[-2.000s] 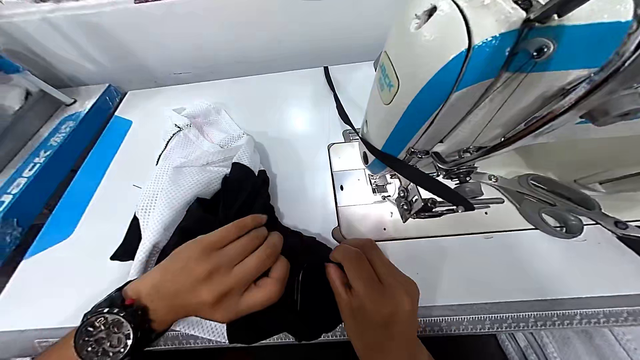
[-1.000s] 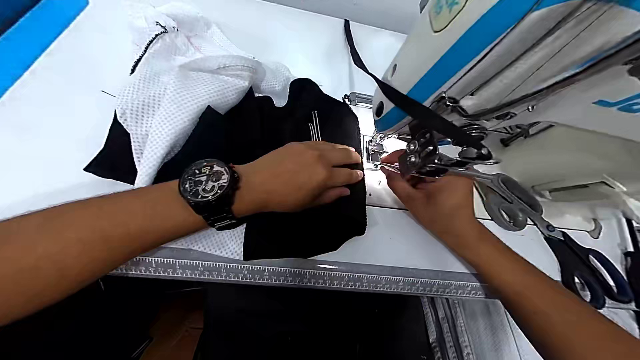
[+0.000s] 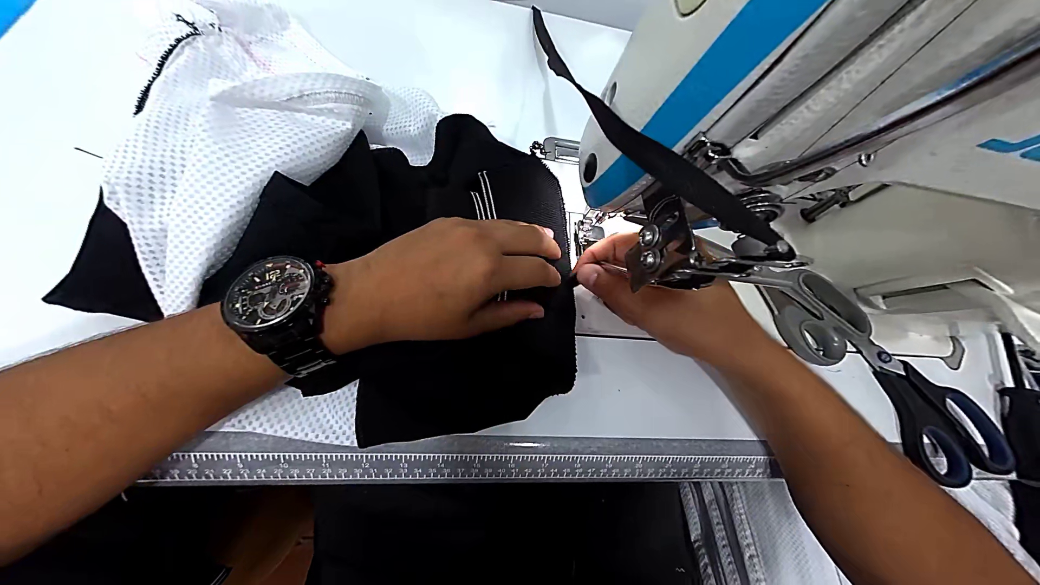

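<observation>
My left hand (image 3: 459,280) lies palm down on a black fabric piece (image 3: 463,374) with an overlocked edge and several white stripes. White mesh fabric (image 3: 244,122) is bunched with it at the left. My right hand (image 3: 650,301) is beside the presser foot (image 3: 588,231) of the sewing machine (image 3: 756,89), thumb and forefinger pinching the black fabric's edge or something small there; which one is unclear. The machine's metal attachment partly hides this hand. A black fabric strip (image 3: 634,142) hangs in front of the machine head, its lower end at the attachment.
Thread snips (image 3: 821,317) and dark-handled scissors (image 3: 926,406) lie right of my right hand. A measuring tape (image 3: 455,466) runs along the front edge of the white table (image 3: 666,390). More fabric (image 3: 764,520) is below the table edge at the lower right.
Two seconds ago both hands were on the bunched black fabric, left of the machine. That fabric now lies flatter, its edge close to the presser foot, and my right hand has moved to the foot.
</observation>
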